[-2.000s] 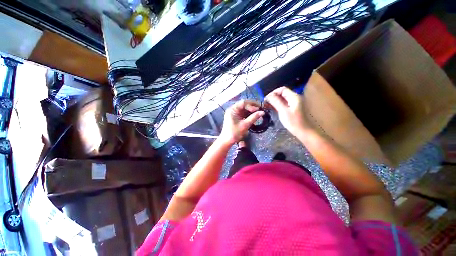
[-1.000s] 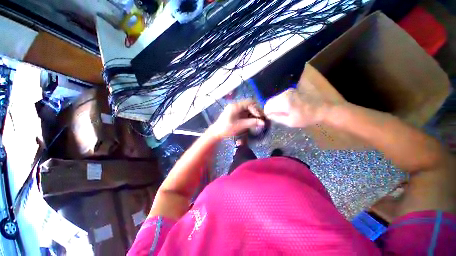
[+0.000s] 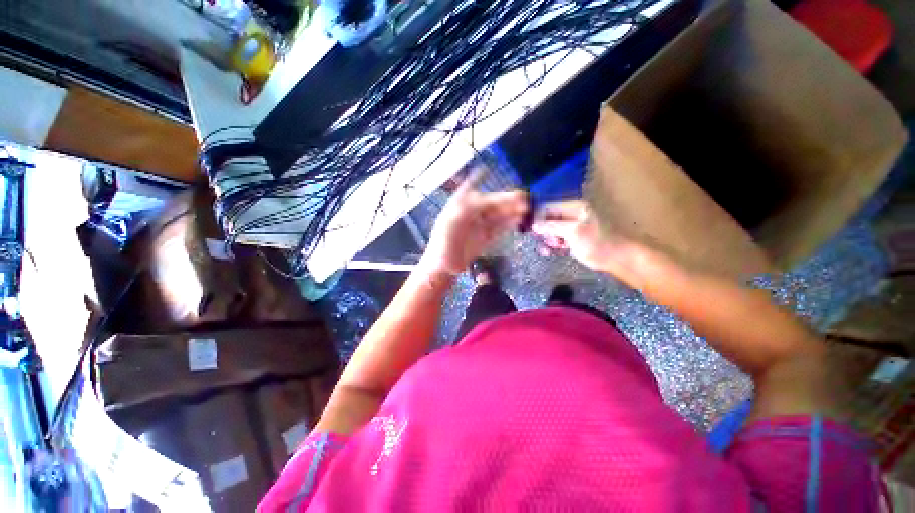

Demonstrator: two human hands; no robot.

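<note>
My left hand [image 3: 472, 225] is in front of my body, below the table edge, blurred, some fingers raised. A small dark lump, seemingly the coiled cable bundle [image 3: 526, 209], shows at its fingertips, between the two hands. My right hand [image 3: 580, 234] is close on its right, fingers bent towards the bundle; whether it grips the bundle or a tie is too blurred to tell. Loose black cables [image 3: 401, 110] lie in long rows across the white table [image 3: 376, 222], partly over a black board [image 3: 291, 118].
An open carton [image 3: 657, 190] stands right of my hands. Taped brown cartons [image 3: 226, 366] are stacked at left. A yellow tape roll [image 3: 253, 56] and a clear round tub [image 3: 353, 18] are at the table's back. A red plastic thing [image 3: 843, 30] is at upper right.
My left hand has opened out, its fingers raised. My right hand moved away, then came back near the bundle, slightly lower. The bundle shows less between the hands. The view has shifted slightly.
</note>
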